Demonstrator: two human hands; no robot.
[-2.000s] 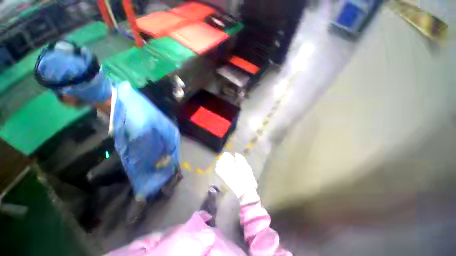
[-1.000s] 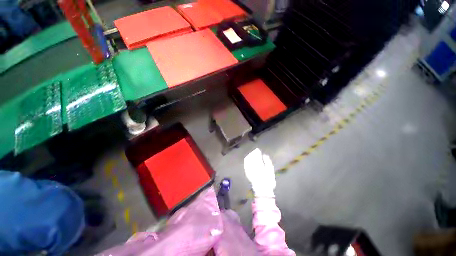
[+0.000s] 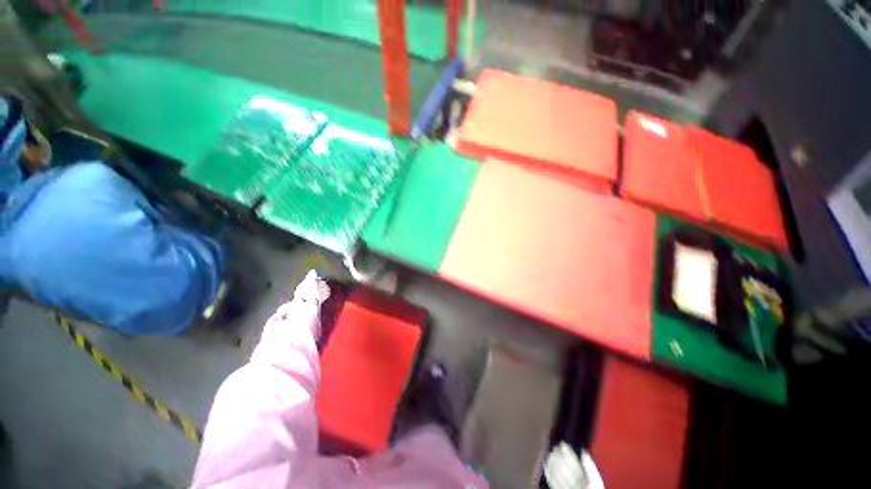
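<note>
My left hand, in a white glove with a pink sleeve, is held out at the left edge of a black bin with a red liner. It is small and blurred, and I cannot tell its finger pose. My right hand, white-gloved, is cut off by the bottom edge, beside a second bin with a red sheet. Two green circuit boards lie side by side on the green bench. A red separator sheet lies flat on the bench to their right.
Stacked red sheets lie behind. A black tray with a pale card and yellow-green tools is at the right. A grey stool stands between the bins. A person in blue is at the left, near orange-red posts.
The view has swung so that the bench fills the front. My left arm has come into view by the bin. My right hand has dropped to the bottom edge.
</note>
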